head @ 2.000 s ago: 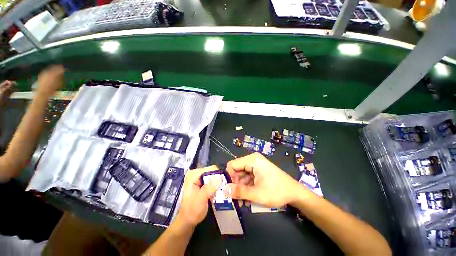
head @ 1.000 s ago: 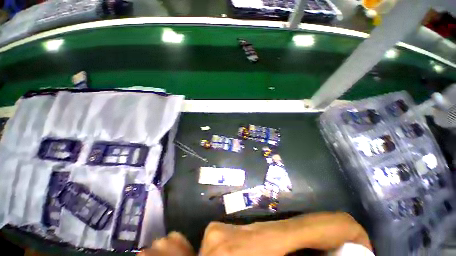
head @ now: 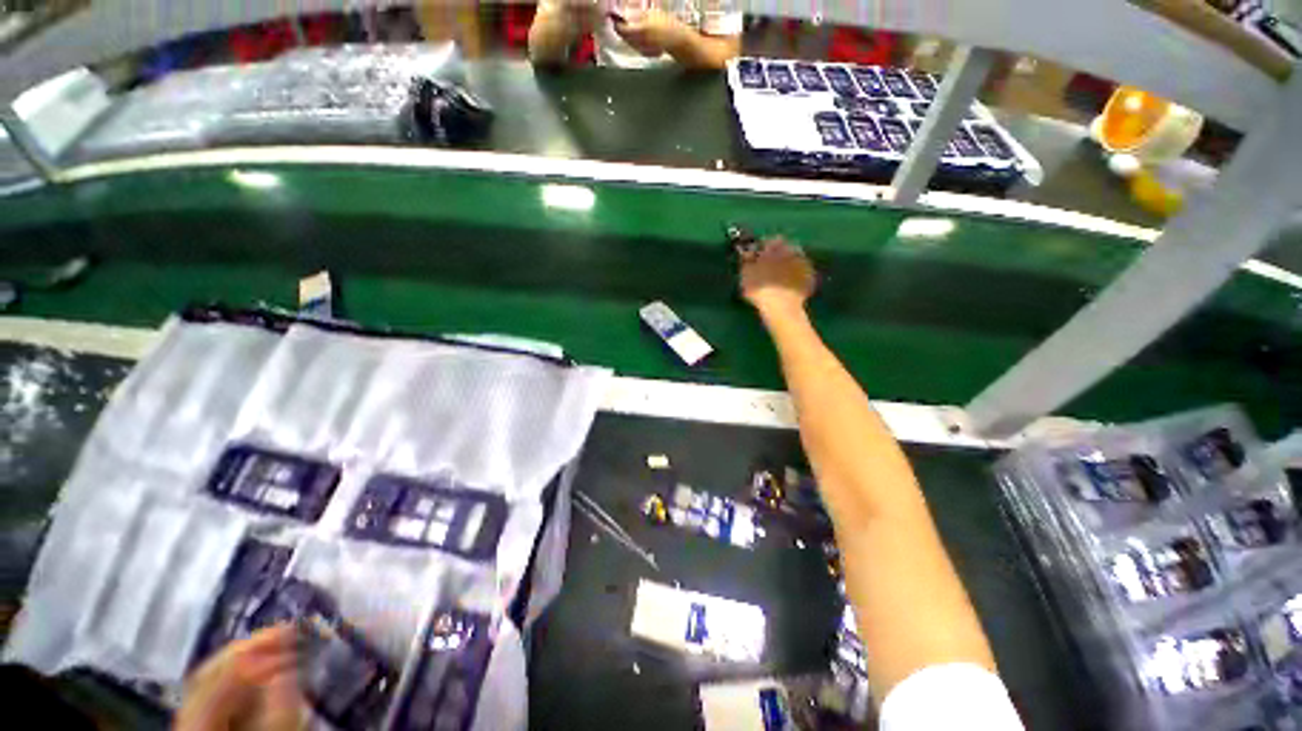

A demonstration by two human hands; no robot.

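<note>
My right hand (head: 778, 274) is stretched out over the green belt, its fingers at a small board (head: 740, 240) whose lower end they cover; whether they grip it I cannot tell. My left hand (head: 254, 683), blurred and cut off by the bottom edge, is over the dark housings (head: 336, 664) in the left tray; its grip is unclear. More housings (head: 429, 517) lie on the white foam sheet (head: 386, 386). A part-assembled phone (head: 675, 333) with a pale end lies on the belt.
Tweezers (head: 614, 528), boards (head: 711, 517) and a pale-screened board (head: 698, 623) lie on the bench. A clear board tray (head: 1128, 571) stands right. A white frame post (head: 1078, 271) slants over the belt. Beyond are a housing tray (head: 857, 122), a fan (head: 1135, 122) and another person's hands (head: 643, 29).
My right hand has moved from the near bench out over the belt. My left hand has moved to the left tray. A part-assembled phone now lies on the belt. The view has shifted.
</note>
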